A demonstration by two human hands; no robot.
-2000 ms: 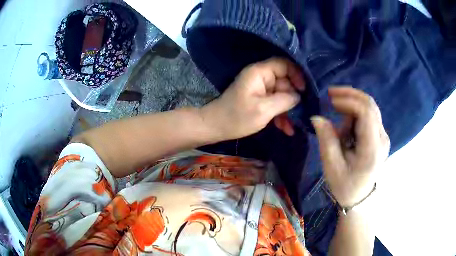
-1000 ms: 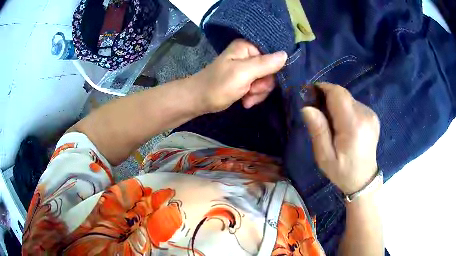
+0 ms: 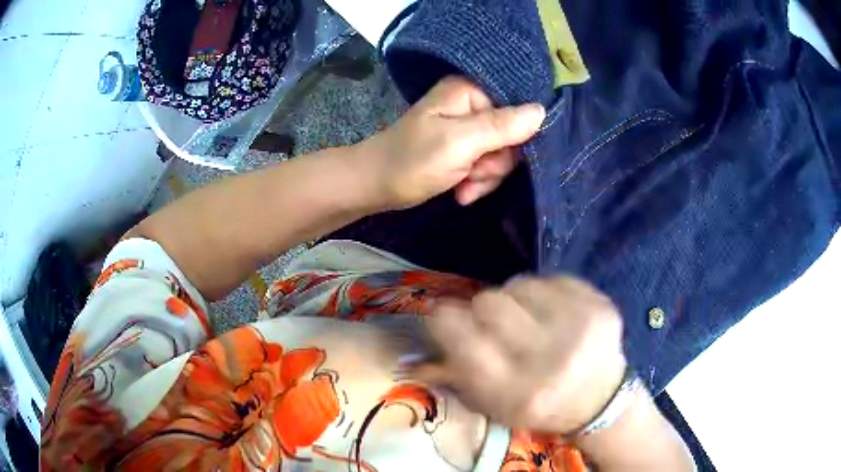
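Observation:
Dark blue denim garment (image 3: 719,184) lies in front of me, with pale curved topstitching, a ribbed band (image 3: 489,46) at its upper left and a brass button (image 3: 656,318) at lower right. A yellow-olive pointed strip (image 3: 564,51) with a button lies beside the band. My left hand (image 3: 461,143) pinches the garment's edge just below the band, thumb on top. My right hand (image 3: 530,355) is motion-blurred, off the cloth's stitched area, in front of my shirt. A small blurred shape shows at its fingertips; I cannot tell what it is.
A clear bin (image 3: 207,159) at the upper left holds a floral cloth bag (image 3: 221,97). A blue-capped bottle (image 3: 120,81) is beside the bag. A white tabletop (image 3: 775,387) lies to the right. Speckled floor (image 3: 323,129) shows between bin and garment. A dark bag-like bundle is at far left.
My right hand has moved from the curved stitching down and left toward my body, uncovering the brass button. My left hand moved up the edge earlier and now keeps its pinch, while the strip came into view.

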